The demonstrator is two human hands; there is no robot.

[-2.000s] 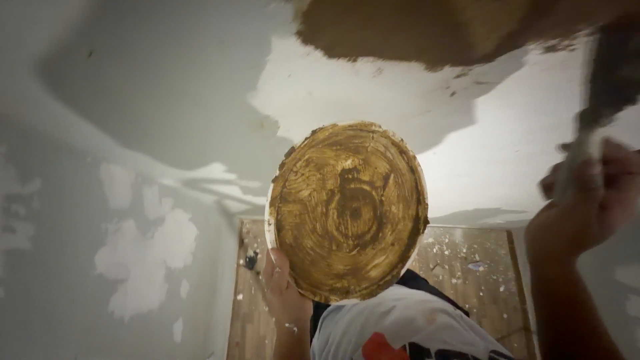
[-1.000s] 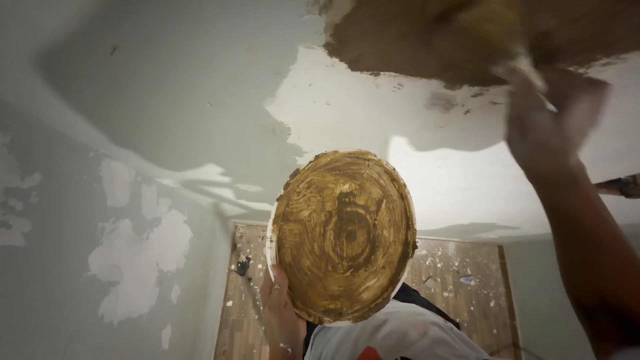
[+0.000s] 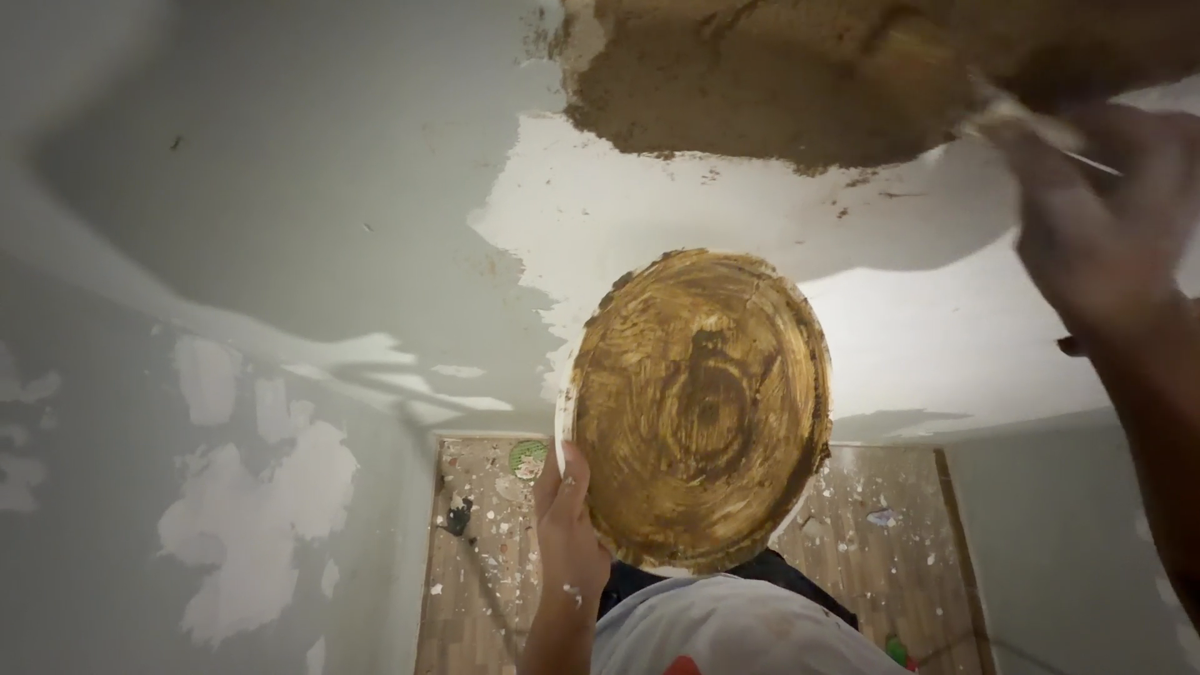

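Observation:
My left hand grips the white rim of a round lid or plate, tilted face up toward the camera and smeared with brown paste. Up at the right, my right hand is closed around the pale handle of a tool, probably a putty knife or spatula; motion blurs it. The tool's blade lies against a large patch of brown paste on the wall surface, and its shape is hard to make out. Below this patch the surface is bare white, with ragged edges against the grey-green paint.
A grey-green wall with white patches stands at the left, another wall at the right. Far below, the wood-look floor is strewn with white flecks, a dark object and a round green item.
My right hand with the tool, at the far right two seconds ago, moved left to the brown patch and is now back toward the right. My left hand still holds the round lid or plate.

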